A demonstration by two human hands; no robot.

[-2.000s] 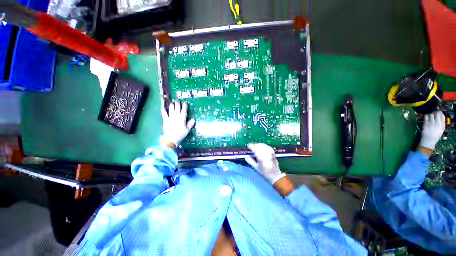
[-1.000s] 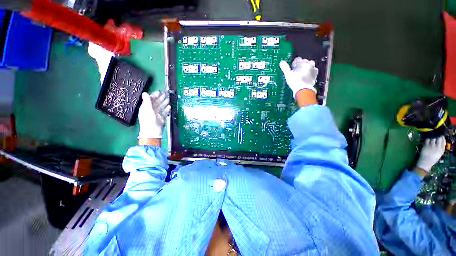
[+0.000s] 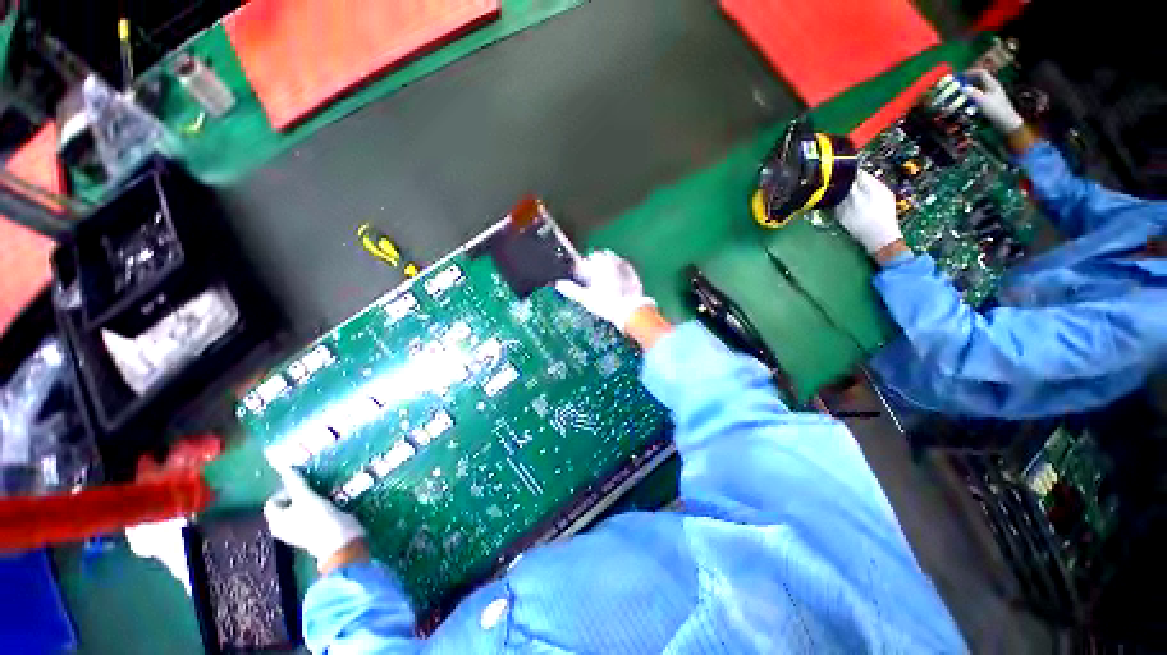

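The large green printed circuit board [image 3: 448,435] lies at a slant in front of me, with white parts in rows. The dark carrier frame [image 3: 522,253] shows at its upper right corner and along its top and lower edges; its left rail is not visible. My gloved left hand [image 3: 311,514] is closed at the board's left edge, fingertips over the rim. My gloved right hand [image 3: 607,289] is at the upper right side, over the frame's rail and board edge; whether it grips is unclear.
A black screw tray [image 3: 243,586] is at lower left, beside a red arm-like piece [image 3: 103,502]. Black parts bins [image 3: 134,307] stand at left. A yellow-handled tool [image 3: 384,248] lies behind the frame. A black screwdriver [image 3: 727,311] lies right, near a neighbouring worker's gloved hand [image 3: 870,215].
The view has turned, so the board and frame appear slanted. My left hand has moved from beside the frame onto the board's left edge. My right hand has moved outward to the right-hand rail.
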